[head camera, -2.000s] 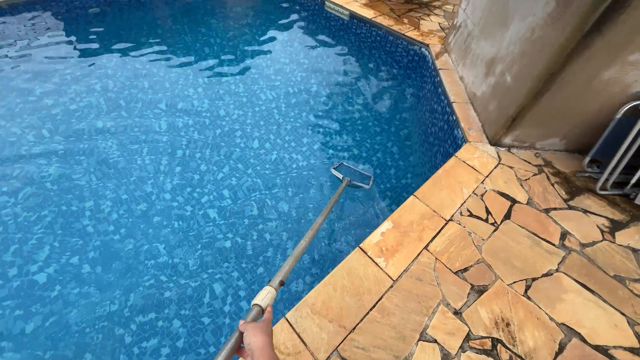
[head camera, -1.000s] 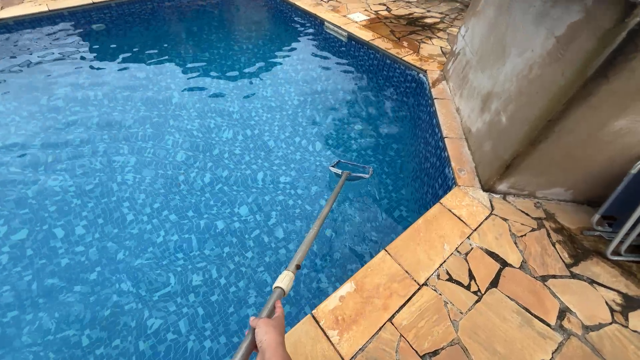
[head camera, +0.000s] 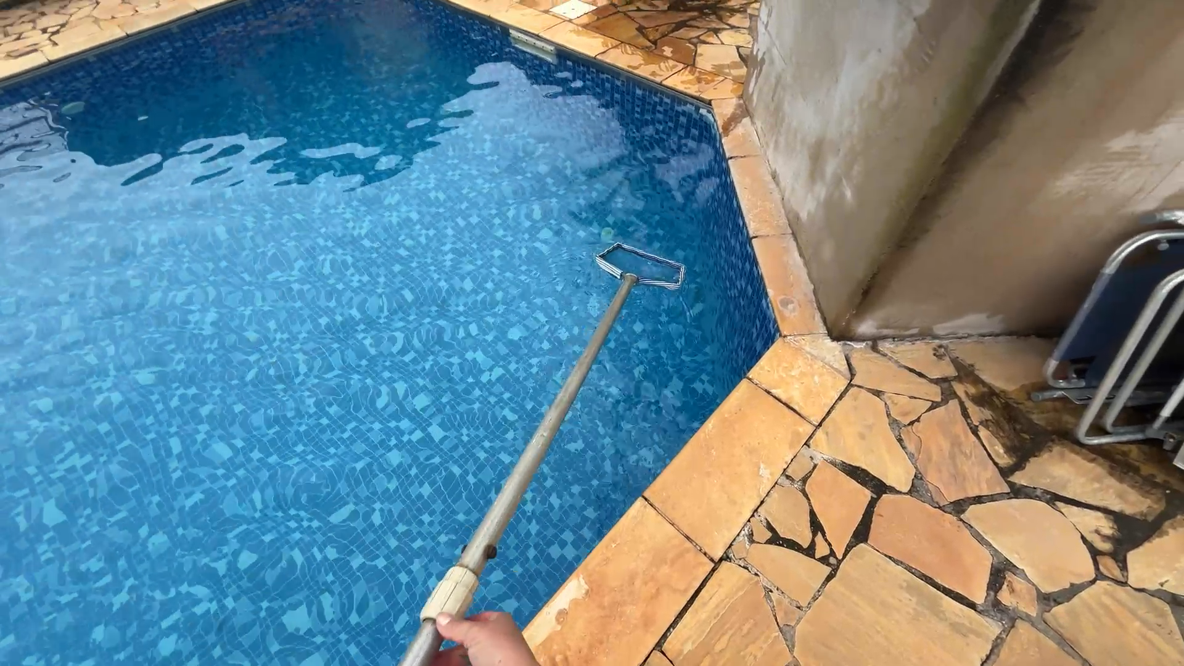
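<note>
My right hand (head camera: 486, 640) is closed around a long metal telescopic pole (head camera: 550, 425) at the bottom centre, with the thumb against the pale locking collar (head camera: 450, 594). From there the pole slants up and right over the pool water (head camera: 277, 370). At its far end a pool skimmer net (head camera: 640, 266) with a white-edged frame lies at the water surface, to the left of the angled pool wall. Its mesh is hard to make out, and no debris can be told in it. My left hand is not in view.
Orange stone coping (head camera: 731, 467) borders the pool on the right, beside irregular stone paving (head camera: 930, 546). A stained wall (head camera: 925, 185) rises at the upper right. Folded metal-framed chairs (head camera: 1128, 342) stand by it at the right edge. A white-edged fitting (head camera: 534, 44) sits in the far pool wall.
The skimmer net has moved farther out across the water, past the near bend in the coping. My right hand stays on the pole near the collar. The view has shifted somewhat.
</note>
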